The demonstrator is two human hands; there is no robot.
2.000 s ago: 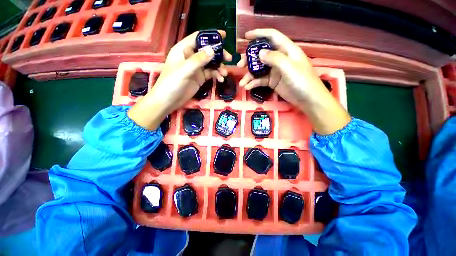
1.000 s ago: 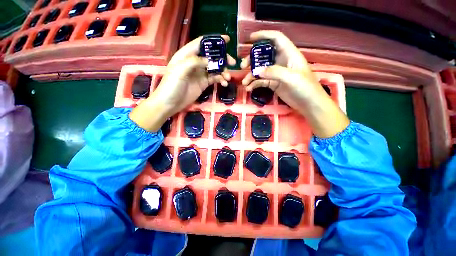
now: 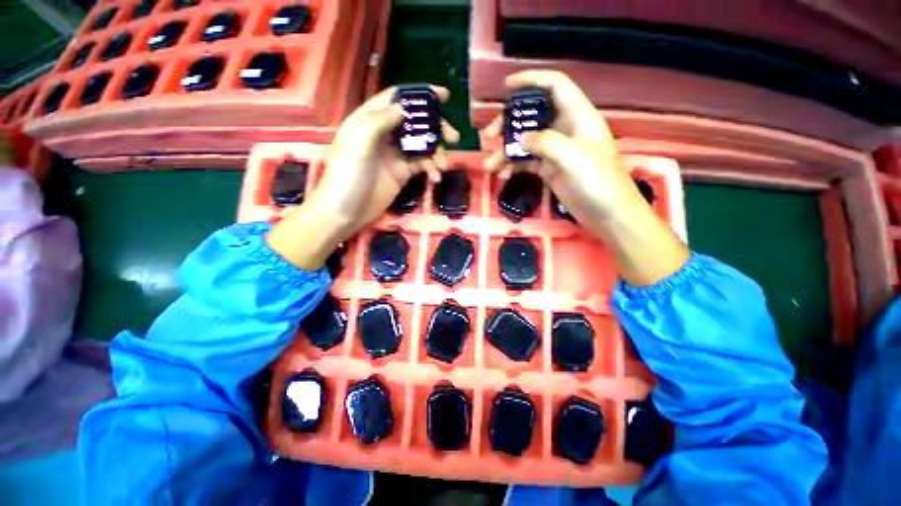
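Observation:
My left hand [image 3: 368, 158] holds one black smartwatch body [image 3: 417, 121] upright above the tray's far edge; its lit screen shows white list lines. My right hand [image 3: 583, 143] holds a second smartwatch body [image 3: 526, 123] beside it, also with a lit white list; my right thumb lies at its lower screen. The two watches are apart. Below them the pink-red foam tray [image 3: 454, 374] holds many dark watch bodies, one per pocket. One at the near left has a bright white front [image 3: 303, 401]. The pocket [image 3: 578, 265] right of the second row's watches shows no watch. My forearms hide some pockets.
A neighbouring foam tray [image 3: 207, 109] with watches lies at the far left. Stacked foam trays [image 3: 682, 84] with a long black strip stand at the far right. The green bench top [image 3: 746, 247] shows beside the tray. A person's pale purple sleeve [image 3: 40, 282] is at the left, a blue sleeve at the right.
Both held screens went from large digits to lists, and the lists now show different lines. Two lit watches in the second row turned dark. Hands and tray sit slightly lower in view.

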